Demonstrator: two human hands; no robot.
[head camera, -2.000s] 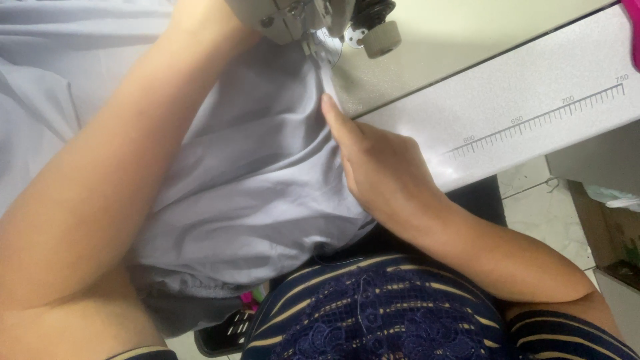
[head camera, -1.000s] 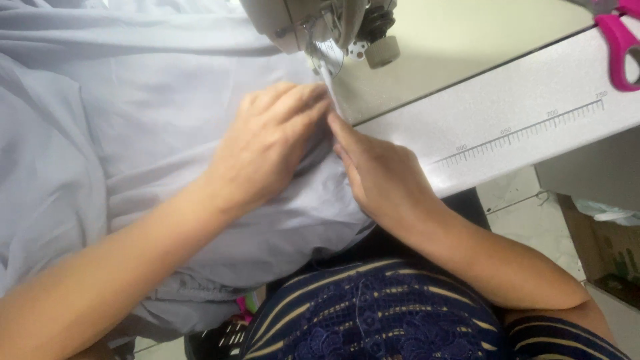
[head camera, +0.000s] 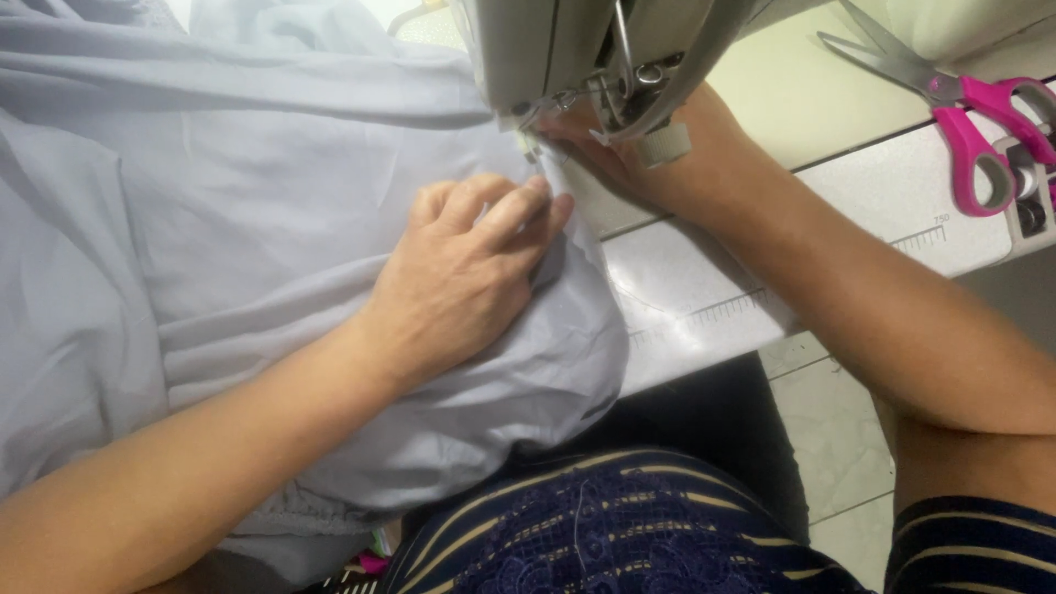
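Light grey fabric (head camera: 272, 206) covers the left and middle of the sewing machine bed, its right edge running up to the needle area. My left hand (head camera: 470, 264) rests on this cloth just below the needle, thumb and index finger pinching the edge. Behind the head of the sewing machine (head camera: 577, 66) is my right hand (head camera: 643, 157), its fingers close to the presser foot and partly hidden by the machine. Whether those fingers grip the cloth cannot be seen.
Scissors with pink handles (head camera: 973, 124) lie partly spread at the upper right. Beside them are bobbins in a holder (head camera: 1027, 198). A printed ruler scale (head camera: 730, 305) runs along the front edge of the machine bed. Tiled floor (head camera: 833, 421) shows below.
My right hand has moved from the fabric edge in front of the needle to behind the machine head. My left hand, at the machine head two seconds ago, is now on the fabric below the needle.
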